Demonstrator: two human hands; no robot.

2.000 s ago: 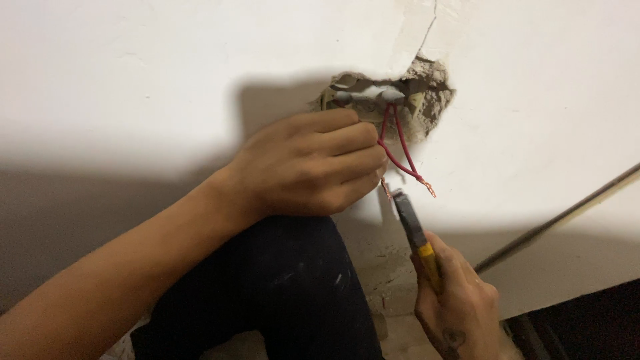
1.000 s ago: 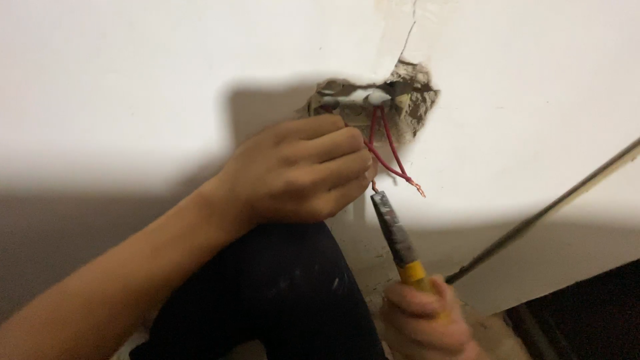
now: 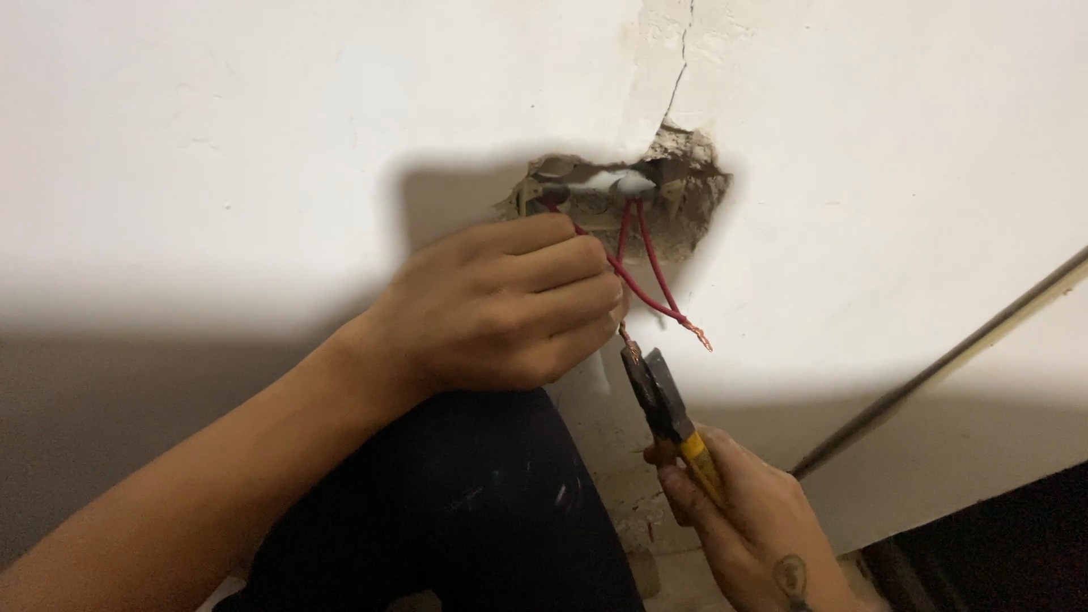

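My left hand (image 3: 518,302) is closed in front of a broken-out wall box opening (image 3: 680,212), its fingertips pinching wires whose bare copper end (image 3: 626,333) pokes out below. In my right hand (image 3: 748,510) are pliers with yellow handles (image 3: 699,463). Their dark jaws (image 3: 654,387) stand apart, one beside the copper tip. Red insulated wires (image 3: 653,255) come out of the opening and meet in a twisted bare copper end (image 3: 699,334), to the right of my left fingers. The fingertips and the wire parts between them are hidden.
A crack (image 3: 678,81) runs up the white wall (image 3: 255,110) from the opening. My knee in dark trousers (image 3: 476,501) is below my left hand. A thin dark strip (image 3: 926,374) slants across the lower right, above a dark area (image 3: 994,535).
The pliers' jaws, close together one second ago, are now spread. My right hand has turned around the handles. My left hand keeps its grip near the opening.
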